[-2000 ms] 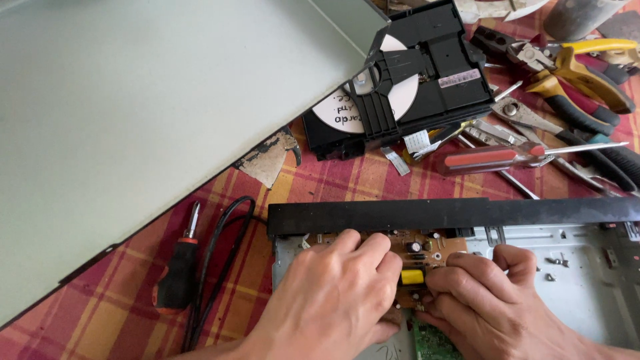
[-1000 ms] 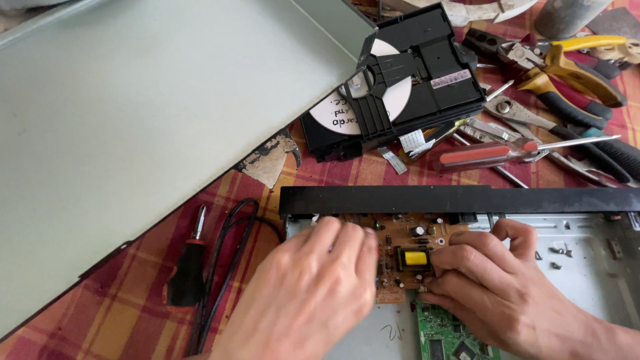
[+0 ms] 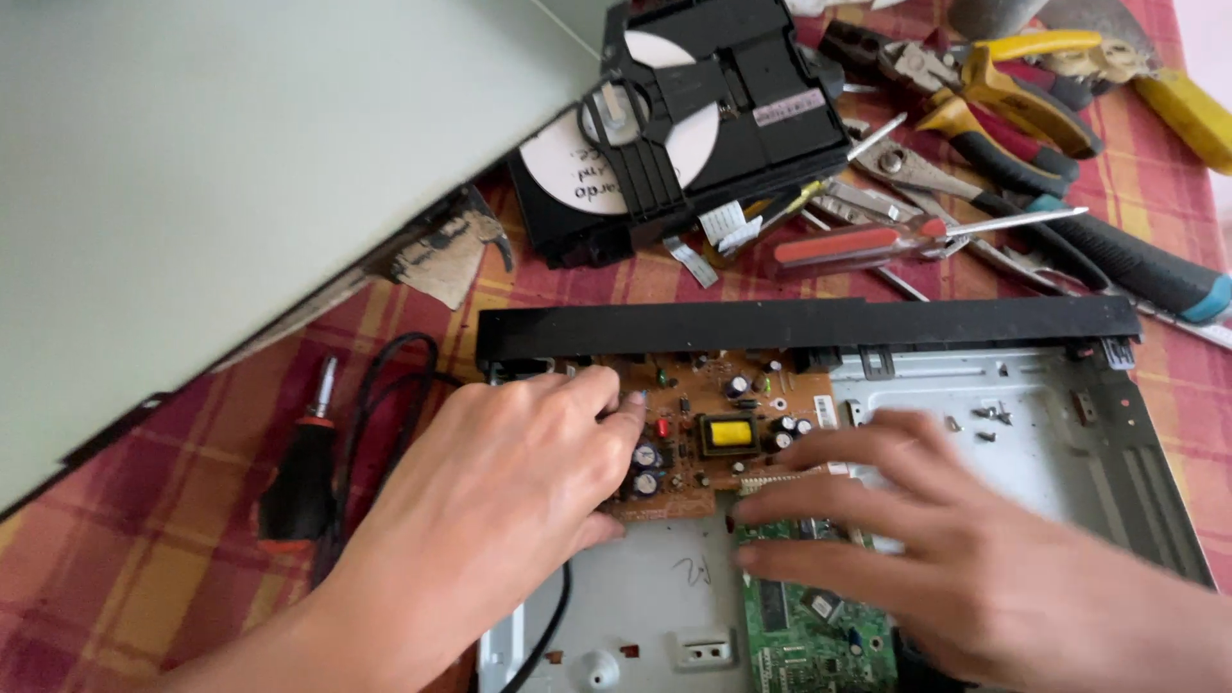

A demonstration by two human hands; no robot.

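Note:
My left hand (image 3: 520, 472) grips the left edge of a brown power supply circuit board (image 3: 679, 500), its thumb by the lower left corner. The board lies in an open metal chassis (image 3: 645, 587) behind a black front panel (image 3: 674, 328). A yellow-wrapped transformer (image 3: 729, 434) and several capacitors stand on it. Fingers apart, my right hand (image 3: 924, 529) hovers, slightly blurred, over the board's right side and a green circuit board (image 3: 818, 635). Whether its fingertips touch either board, I cannot tell. A black cable (image 3: 553, 616) runs under my left hand.
Several loose screws (image 3: 988, 437) lie in the chassis at right. A disc drive unit (image 3: 674, 135) with a white disc, pliers (image 3: 1020, 96) and a red-handled screwdriver (image 3: 857, 245) lie behind. At left are a black-handled screwdriver (image 3: 298, 481) and a large pale panel (image 3: 241, 173).
My right hand has let go near the transformer and moved right with its fingers spread. My left hand has shifted to the brown board's left edge, uncovering more of the board.

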